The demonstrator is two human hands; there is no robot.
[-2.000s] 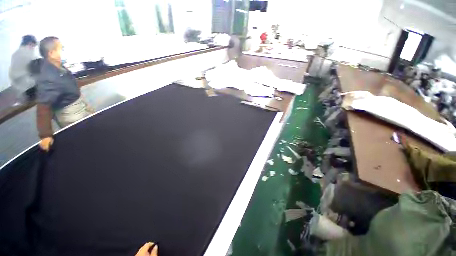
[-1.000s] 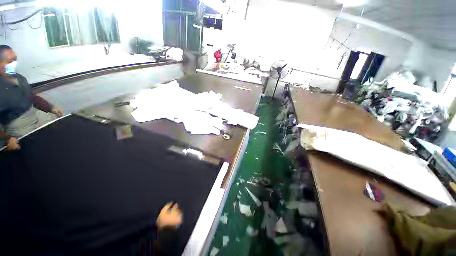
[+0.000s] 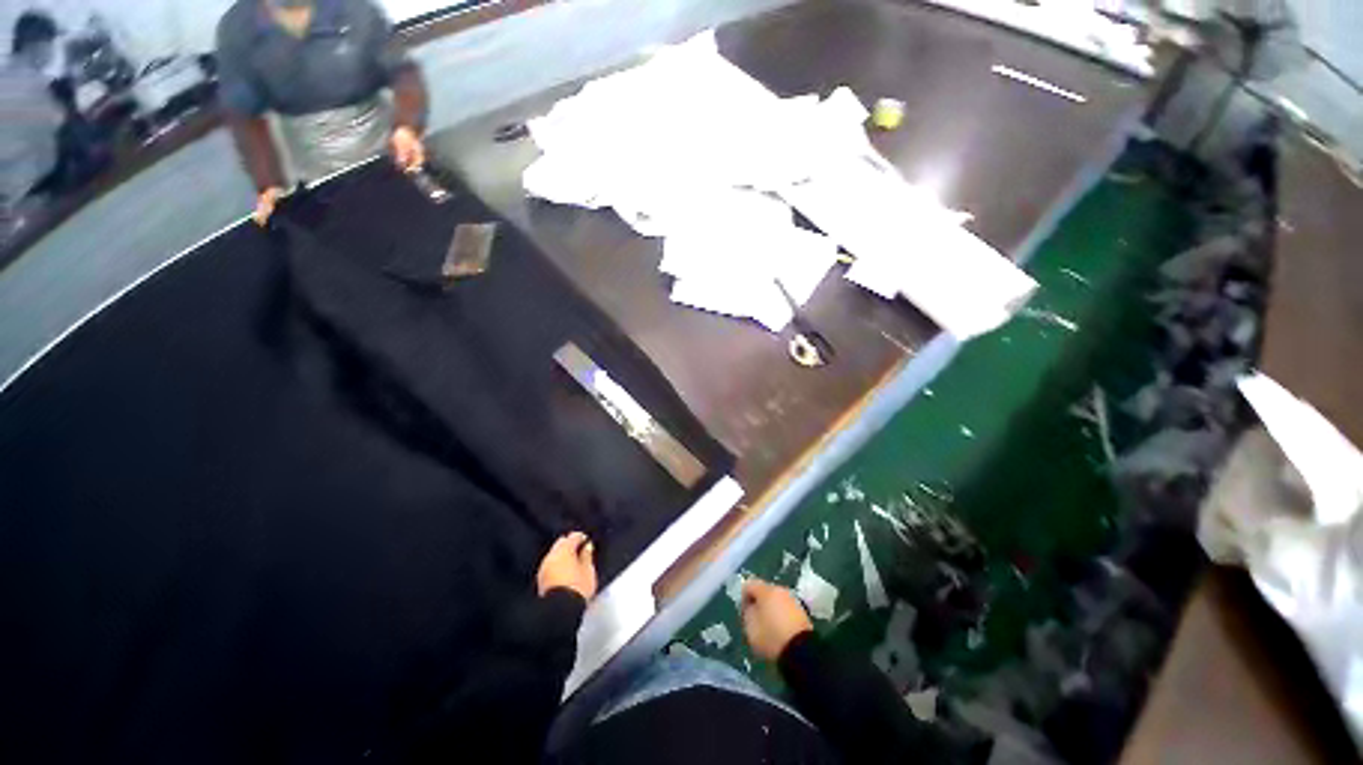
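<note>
Black fabric (image 3: pixel 224 448) covers the table's left part, with a raised fold running from the far edge down to my left hand. My left hand (image 3: pixel 568 565) holds the fabric's edge near the white underlay paper (image 3: pixel 635 598). My right hand (image 3: pixel 773 616) is off the table's edge over the aisle, fingers curled; whether it holds anything is unclear. A metal bar weight (image 3: pixel 631 416) and a brownish block weight (image 3: pixel 470 250) lie on the cloth near its end.
Another person (image 3: pixel 322 90) stands at the opposite edge, both hands at the cloth. White papers (image 3: pixel 718 180) and shears (image 3: pixel 803 332) lie on the brown tabletop (image 3: pixel 762 396). Scraps litter the green floor (image 3: pixel 972 434). A second table (image 3: pixel 1248 658) with white material stands at right.
The view has turned down and moved nearer the cloth's end. My right hand has come into view. A fold now shows in the cloth, and the other person is nearer its far corner.
</note>
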